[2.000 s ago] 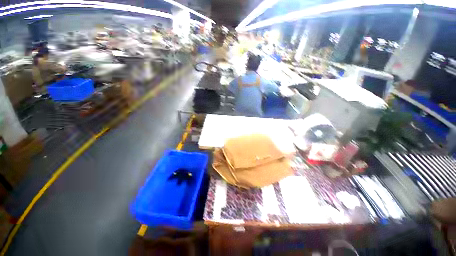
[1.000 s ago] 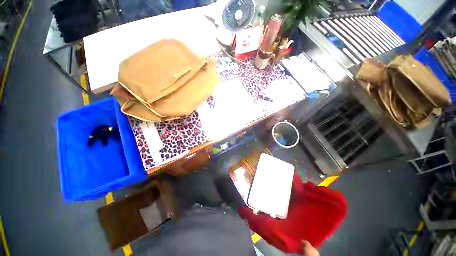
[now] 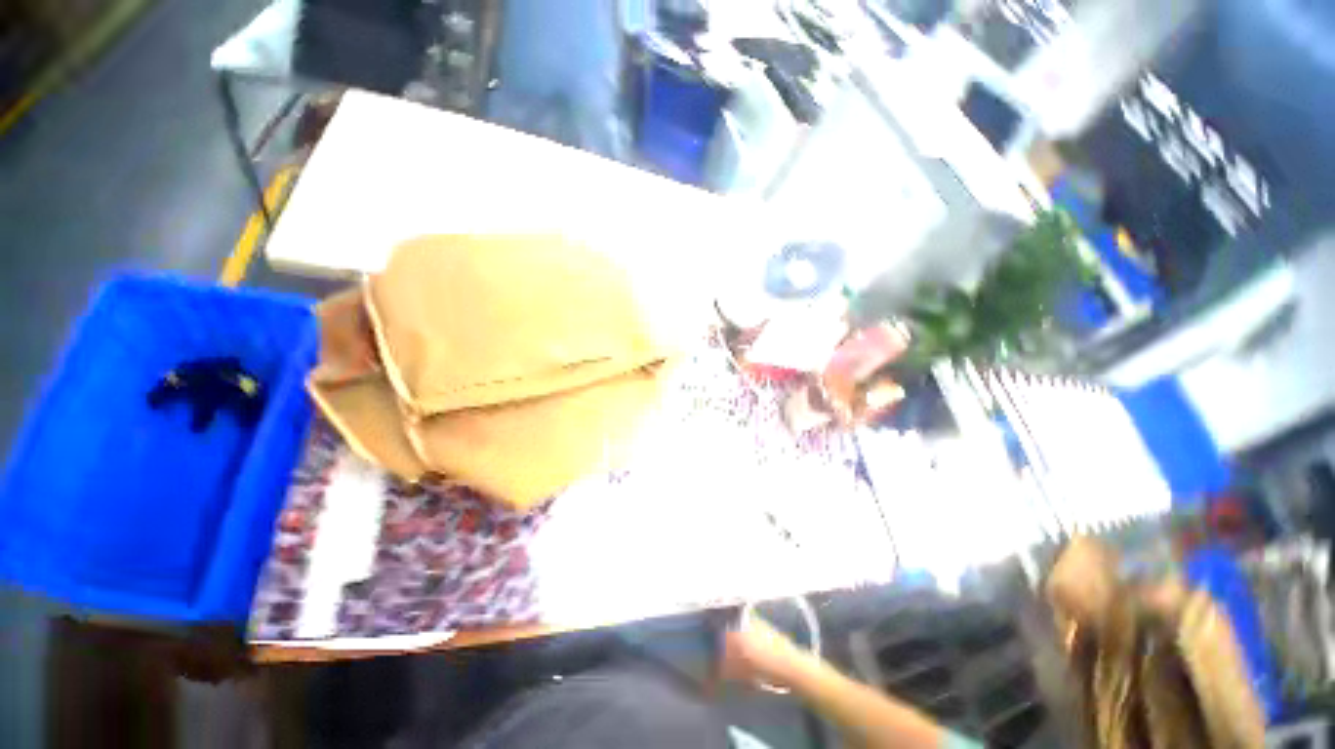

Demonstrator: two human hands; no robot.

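Observation:
A tan-brown bag (image 3: 505,329) lies on the desk, its flap side up, touched by no hand. My right hand (image 3: 756,653) is blurred at the desk's front edge, beside the white rim of a round bin (image 3: 808,626). Its bare forearm comes in from the lower right. Its fingers are too blurred to tell whether they hold anything. My left hand is not in view.
A blue crate (image 3: 103,549) with a dark item (image 3: 210,389) stands left of the desk. The leopard-print desk cover (image 3: 454,563) shows in front of the bag. A fan (image 3: 804,271) and a plant (image 3: 1010,285) are behind. Brown bags (image 3: 1208,659) hang at the right.
The view has tilted up and turned. My right hand, earlier at a red cloth or cushion, is now by the desk's front edge. The red thing has left the view. The bag stays on the desk.

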